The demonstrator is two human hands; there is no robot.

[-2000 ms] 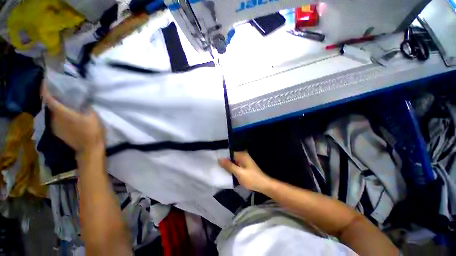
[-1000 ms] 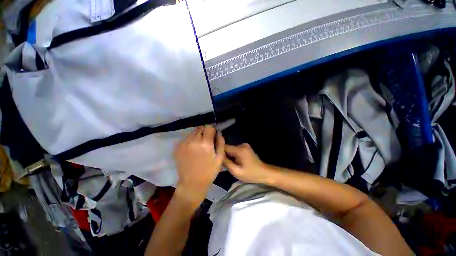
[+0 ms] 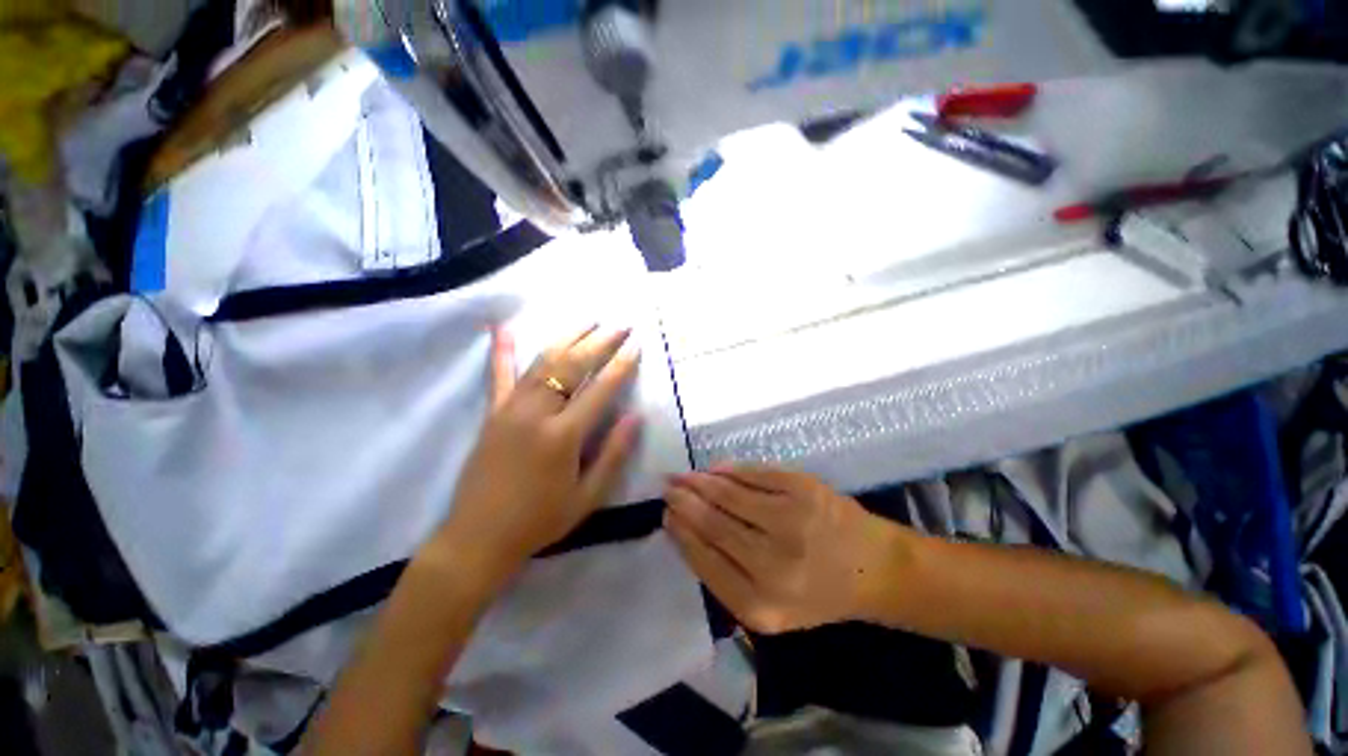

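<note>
A light grey-white garment piece [image 3: 296,428] with black bands lies on the sewing table, its straight right edge running up to the presser foot [image 3: 655,229] of the white sewing machine [image 3: 872,67]. My left hand [image 3: 540,443] lies on the cloth just below the needle area, fingers spread, a ring on one finger. My right hand [image 3: 769,539] holds the cloth's right edge at the table's front, near the end of a black band [image 3: 614,524], fingers together. The needle tip is too bright and blurred to make out.
Behind the foot lie dark thread snips [image 3: 983,148], a red object [image 3: 988,101] and a thin red tool [image 3: 1138,198]. Black scissor handles [image 3: 1323,207] are at the far right. A blue bin [image 3: 1257,502] with striped pieces is below right. Yellow cloth [image 3: 52,96] hangs upper left.
The view has shifted up to show the machine head again. My left hand has moved from beside my right hand up onto the cloth near the foot. My right hand remains at the cloth's edge.
</note>
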